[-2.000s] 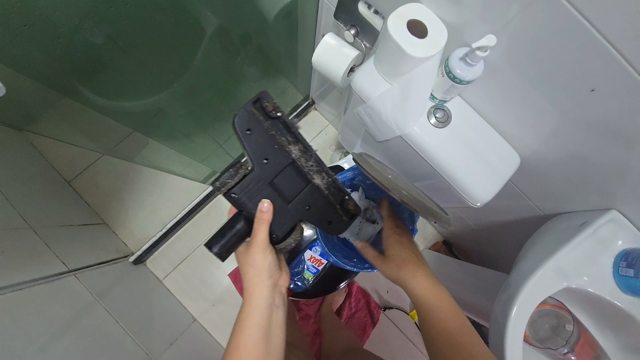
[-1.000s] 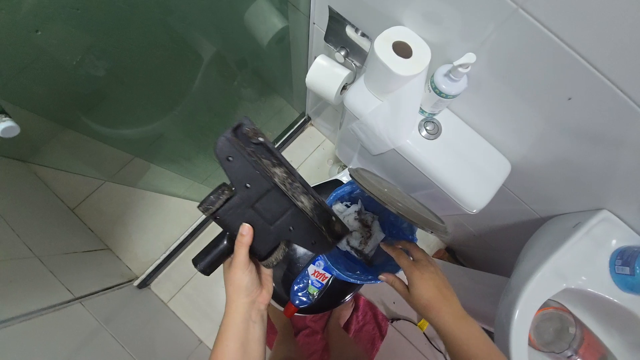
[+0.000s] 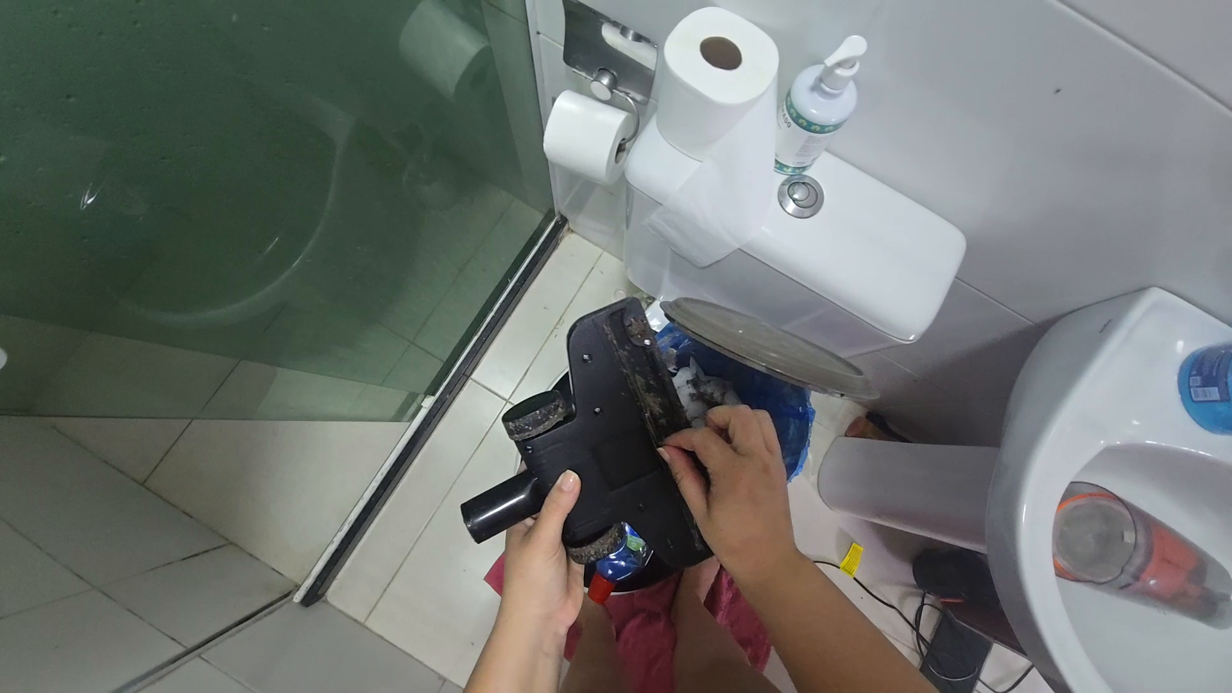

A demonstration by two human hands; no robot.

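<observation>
My left hand (image 3: 547, 553) grips a black vacuum cleaner floor head (image 3: 616, 443) near its neck, thumb on top, underside turned up. Dust and hair cling to its long slot and its small wheels. The fingertips of my right hand (image 3: 736, 481) pinch at the slot's edge; whether they hold debris I cannot tell. Behind the floor head stands a trash bin with a blue bag (image 3: 794, 423), with white crumpled paper (image 3: 695, 390) and dark fluff inside and its lid (image 3: 770, 346) tilted up. Below the head, a blue bottle with a red cap (image 3: 624, 558) shows partly.
A toilet tank (image 3: 866, 260) bears a paper roll (image 3: 717, 82) and a pump bottle (image 3: 813, 111). On the right, a sink (image 3: 1025, 462) holds a clear and orange vacuum dust container (image 3: 1126, 553). A cable (image 3: 885, 602) lies on the floor below. A green glass shower screen (image 3: 241, 192) stands at left.
My right hand has moved from beside the bin's blue bag onto the slot of the floor head. The floor head has turned more upright in my left hand.
</observation>
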